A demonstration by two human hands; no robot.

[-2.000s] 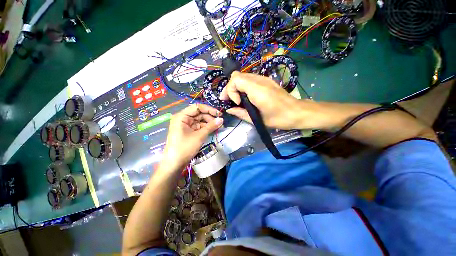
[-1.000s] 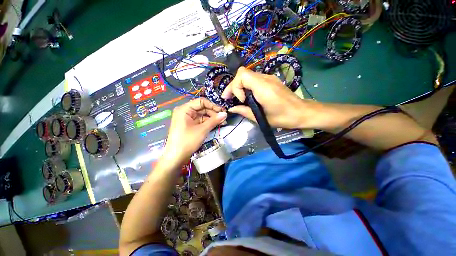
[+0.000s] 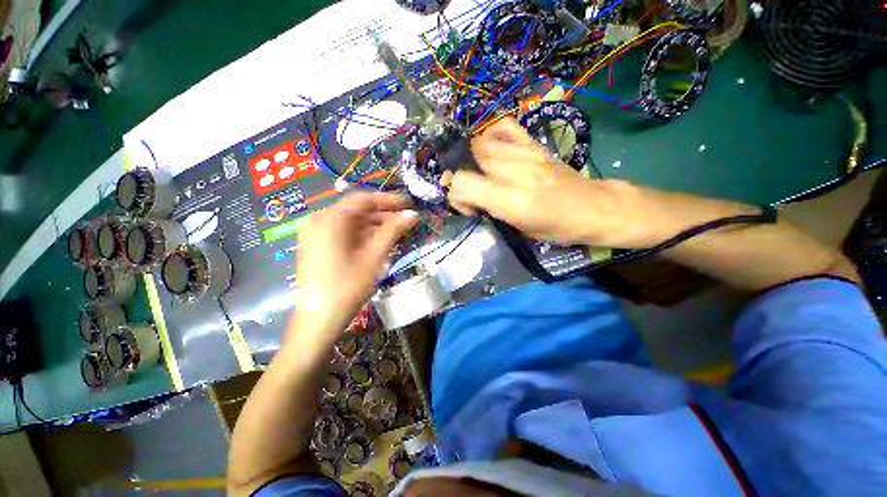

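My right hand [image 3: 520,184] holds the soldering iron [image 3: 449,146] by its black handle; the iron's metal end points up and left and is blurred. The ring circuit board [image 3: 420,175] lies at my right fingertips, partly covered by the hand. My left hand [image 3: 345,252] is blurred, with its fingertips near the ring's lower edge; whether it holds a wire cannot be told. A pale cylindrical housing [image 3: 412,299] sits at the bench edge below my hands, with thin lead wires near it.
Several housings [image 3: 146,243] stand at left. Ring boards and tangled wires [image 3: 515,39] lie beyond my hands on the printed sheet [image 3: 209,330] and white paper [image 3: 224,97]. A round black grille [image 3: 807,39] is at upper right. An open carton of housings [image 3: 420,388] is below the bench edge.
My left hand has moved slightly left, away from the right fingertips. My right hand has shifted its hold, and the iron's metal end has swung left.
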